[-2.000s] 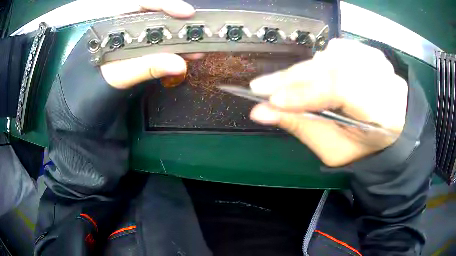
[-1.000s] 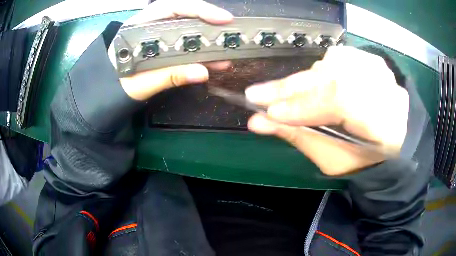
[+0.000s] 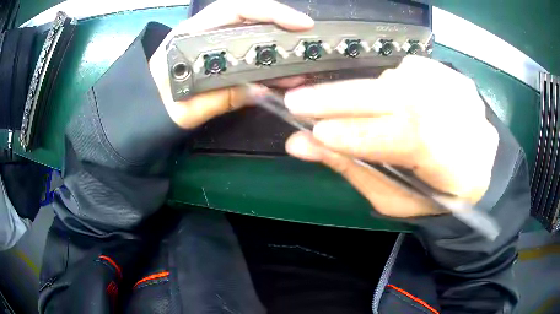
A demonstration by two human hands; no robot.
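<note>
My left hand (image 3: pixel 206 107) grips the left end of a grey-beige metal bar fixture (image 3: pixel 285 68), fingers over its upper edge and thumb below. The bar has a row of several dark round seats with bright edges. My right hand (image 3: pixel 399 132) holds silver tweezers (image 3: pixel 353 160), blurred. Their tip is just below the bar's left part, near my left thumb. My right fingers are close to the bar's lower right edge. A black tray (image 3: pixel 245 146) lies under the bar, mostly hidden by both hands. The copper-coloured pieces cannot be made out now.
The green bench (image 3: pixel 245 190) carries a single bar fixture (image 3: pixel 44 80) at far left, beside a black block (image 3: pixel 17 80). Ribbed grey stacked bars (image 3: pixel 548 153) stand at far right. A white strip (image 3: pixel 485 34) crosses the bench behind. A light grey sleeve (image 3: pixel 11 221) shows at the left edge.
My left hand and the bar have moved right over the tray, covering the copper-coloured pieces. The tweezers tip has moved up and left towards the bar, and the tweezers are tilted more steeply.
</note>
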